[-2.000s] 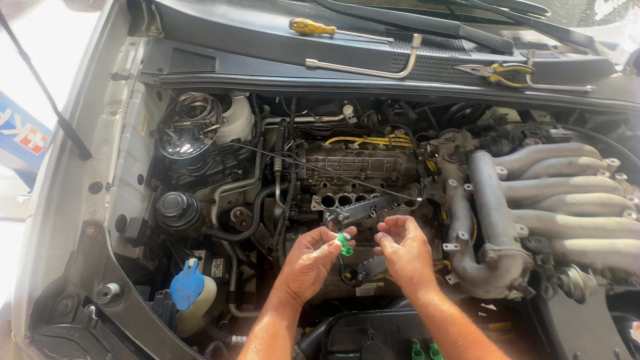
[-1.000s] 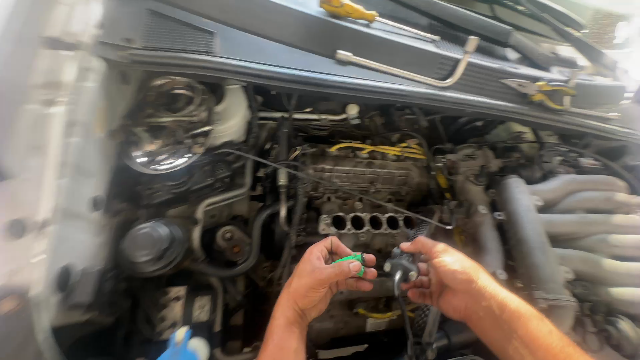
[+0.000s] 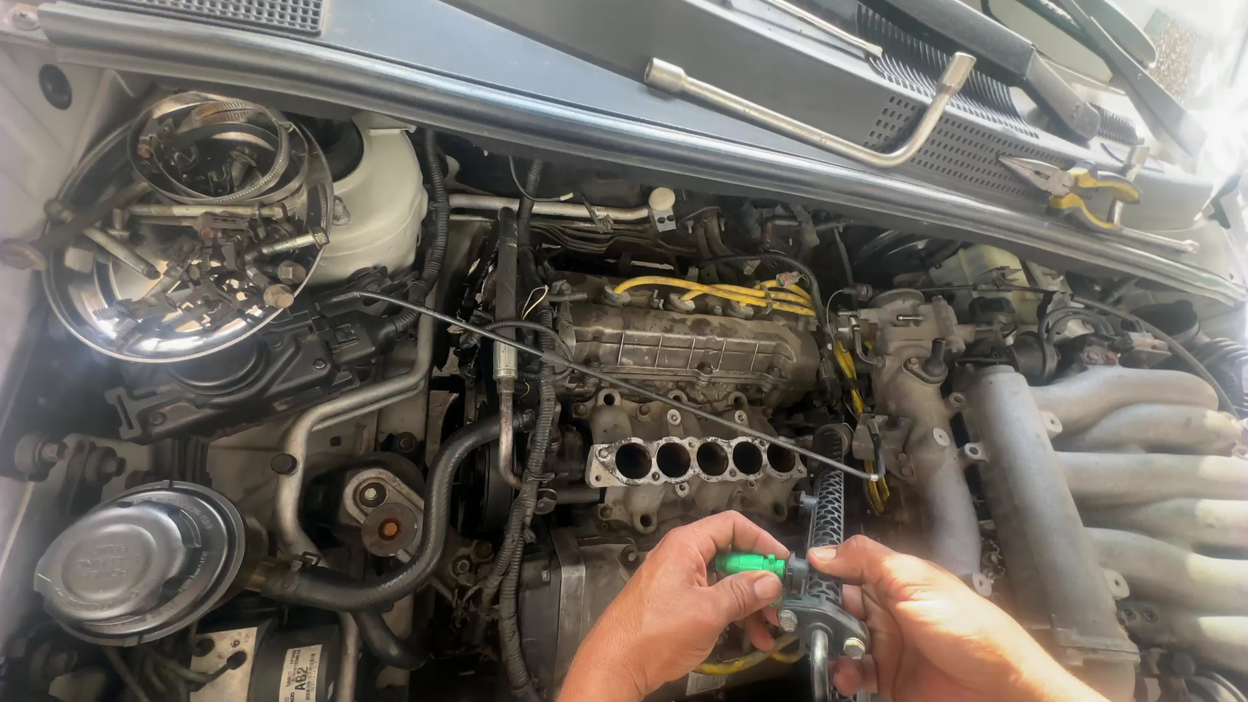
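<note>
My left hand (image 3: 687, 595) pinches a green fuel injector (image 3: 749, 564) between thumb and fingers, its end against a port on the fuel rail (image 3: 825, 517). My right hand (image 3: 907, 609) grips the rail from the other side, the thumb close to the injector. The rail stands lengthwise over the engine, with a bolted flange and a metal pipe at its near end. Behind the hands lies the intake flange (image 3: 694, 460) with a row of open round ports. Whether the injector is seated in the rail cannot be told.
A metal bowl (image 3: 78, 310) of bolts and hose clamps stands at the left. A thin rod (image 3: 624, 382) crosses over the engine. An intake manifold (image 3: 1033, 487) lies at the right. On the cowl rest a bent socket wrench (image 3: 780, 122) and yellow-handled pliers (image 3: 1082, 190).
The fuel rail has turned from lying across to pointing away from me. Both hands have come together, bringing the green injector against it. The view has moved closer.
</note>
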